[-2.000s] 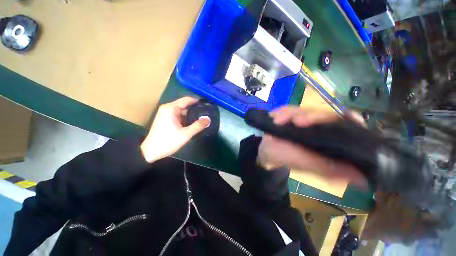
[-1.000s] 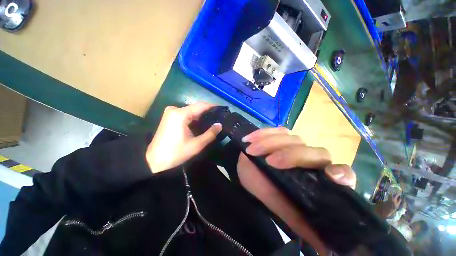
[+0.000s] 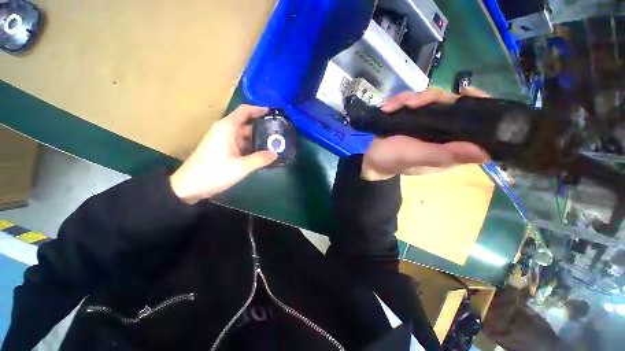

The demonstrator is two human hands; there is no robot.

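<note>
My left hand point(image 3: 223, 152) holds a black housing point(image 3: 275, 129) with a white centre ring over the green bench, fingers at its left side and thumb near the ring. My right hand point(image 3: 426, 154) grips the long black electric screwdriver point(image 3: 452, 128). Its front end is over the pickup point point(image 3: 361, 90) of the silver-grey screw feeder point(image 3: 390, 65); whether the bit touches it cannot be told. The feeder stands in the blue plastic tray point(image 3: 268, 77). The bit and any screws are not visible.
A tan cardboard sheet point(image 3: 137, 62) lies left of the tray with another black housing point(image 3: 19, 26) at its far left. A second sheet point(image 3: 438, 206) lies to the right. Open cardboard boxes point(image 3: 445, 310) stand below the bench edge. Another housing lies beyond the feeder.
The screwdriver has moved from the held housing up and forward to the feeder with my right hand. The left hand has raised the housing slightly, and its white ring is now uncovered.
</note>
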